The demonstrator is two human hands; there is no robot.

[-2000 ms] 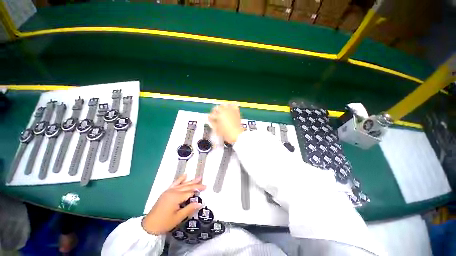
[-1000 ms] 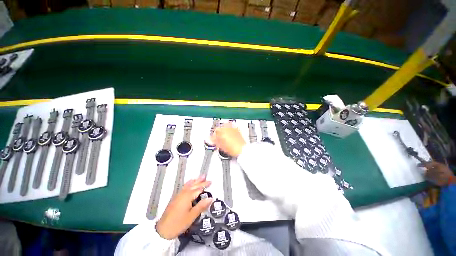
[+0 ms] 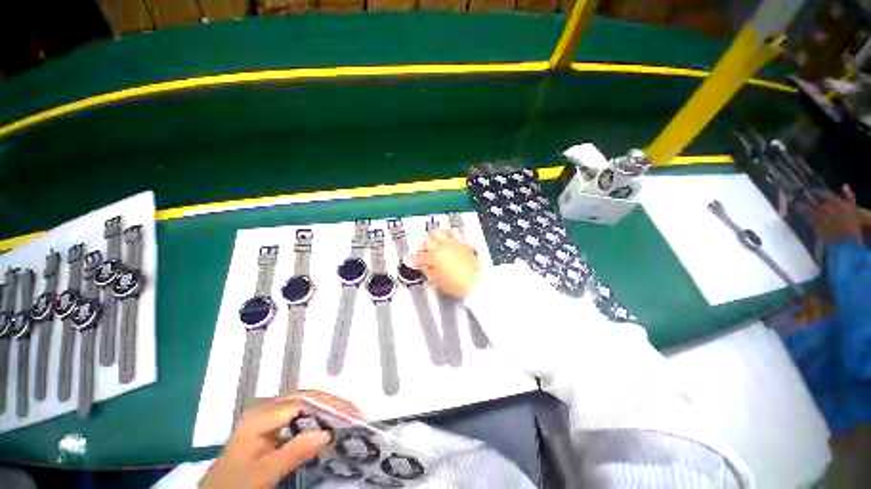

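Observation:
Several grey-strapped watches lie in a row on the white paper sheet (image 3: 215,382). The watch (image 3: 257,312) at the left and those beside it show plain dark faces. My right hand (image 3: 447,263) is over a watch (image 3: 411,274) right of the middle, fingertips at its face; whether it holds a sticker cannot be seen. My left hand (image 3: 272,441) holds a sticker sheet (image 3: 358,447) with black discs at the paper's near edge, thumb on top. The sheet is tilted and slightly blurred. My right hand and sleeve partly cover the watches at the right.
A second white paper (image 3: 143,334) at left bears watches with printed discs. A stack of sticker sheets (image 3: 535,229) lies right of my paper. A small white box (image 3: 597,202) stands by the yellow post (image 3: 711,95). At right, another person's hand (image 3: 839,215) is near a paper with one watch.
The view has shifted right. My right hand has moved from the middle watches to one further right. The sticker sheet in my left hand is now tilted. A watch has appeared on the far-right paper.

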